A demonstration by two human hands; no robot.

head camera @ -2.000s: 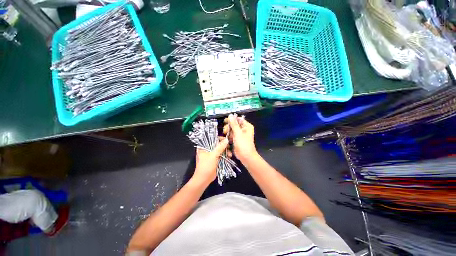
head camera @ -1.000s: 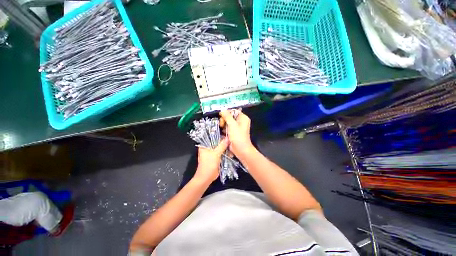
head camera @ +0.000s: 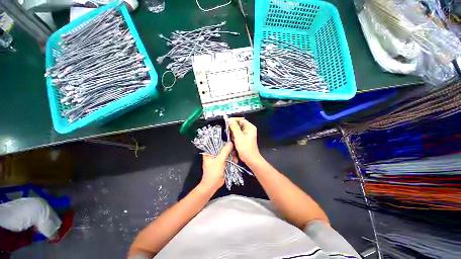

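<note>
My left hand [head camera: 214, 164] is closed around a bundle of short grey cables [head camera: 210, 139] below the bench edge, plugs fanned out above and below the fist. My right hand [head camera: 243, 137] is just right of it and pinches one short cable [head camera: 227, 126], whose upper end points at the front of the white cable tester [head camera: 227, 80]. The green port board [head camera: 230, 107] is on the tester's near edge. Whether the plug sits in a socket cannot be told. The right fingers partly hide the cable.
A turquoise left basket [head camera: 53, 96] heaped with cables and a right basket [head camera: 336, 60] partly filled flank the tester. A loose cable pile [head camera: 194, 45] lies behind it. A green strap [head camera: 191, 121] hangs at its left corner. Long cables [head camera: 414, 167] hang at right; a person's leg [head camera: 30, 217] shows lower left.
The right hand has dropped slightly from the tester's front edge, and a single cable now shows between it and the port board. The left hand still holds the bundle. The camera view has shifted slightly.
</note>
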